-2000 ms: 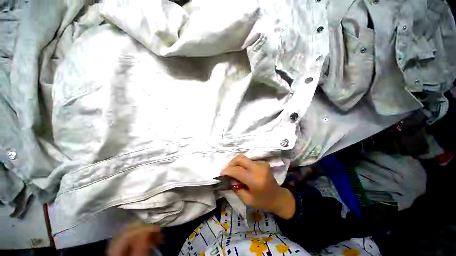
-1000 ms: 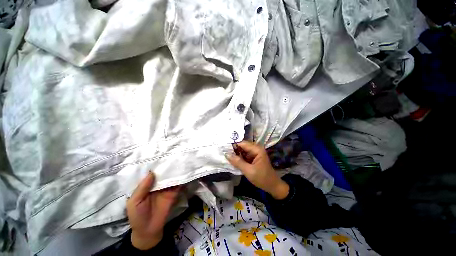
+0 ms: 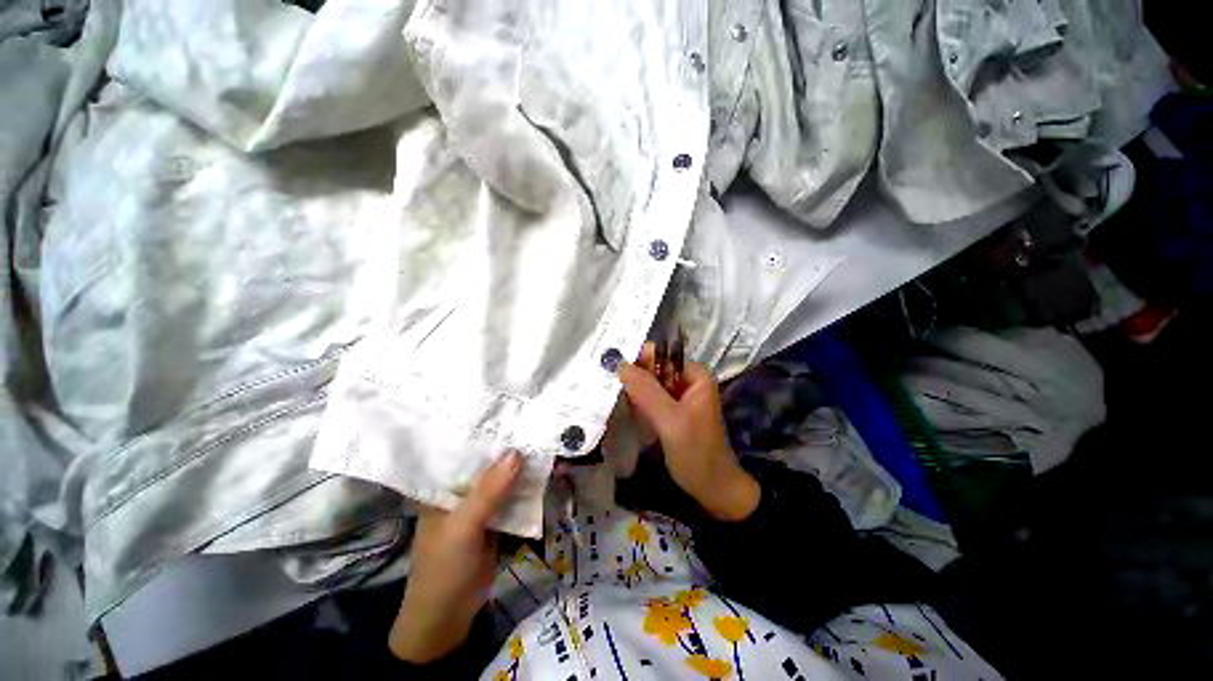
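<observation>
A pale denim jacket [image 3: 466, 306] lies over the table edge in front of me. Its button placket [image 3: 678, 200] carries several dark metal buttons and runs down to the hem corner. My left hand [image 3: 459, 565] grips the hem band [image 3: 412, 446] near that corner, thumb on top and fingers underneath. My right hand [image 3: 685, 432] is at the placket's edge beside a button [image 3: 612, 359], with the thumb against the cloth. It holds the thread snips [image 3: 669, 357], whose dark blades point up; the rest is hidden in the fist.
More pale jackets [image 3: 805, 120] are heaped at the upper right and left. The white table's edge [image 3: 905, 273] slants up to the right. Below it are a blue bin edge [image 3: 865, 412] and pale garments [image 3: 1004, 386]. A flowered apron [image 3: 692, 619] covers my lap.
My left hand has come in from below, taken the hem and moved right with it. The hem corner is now turned down and left. My right hand has moved up along the placket, the snips now showing.
</observation>
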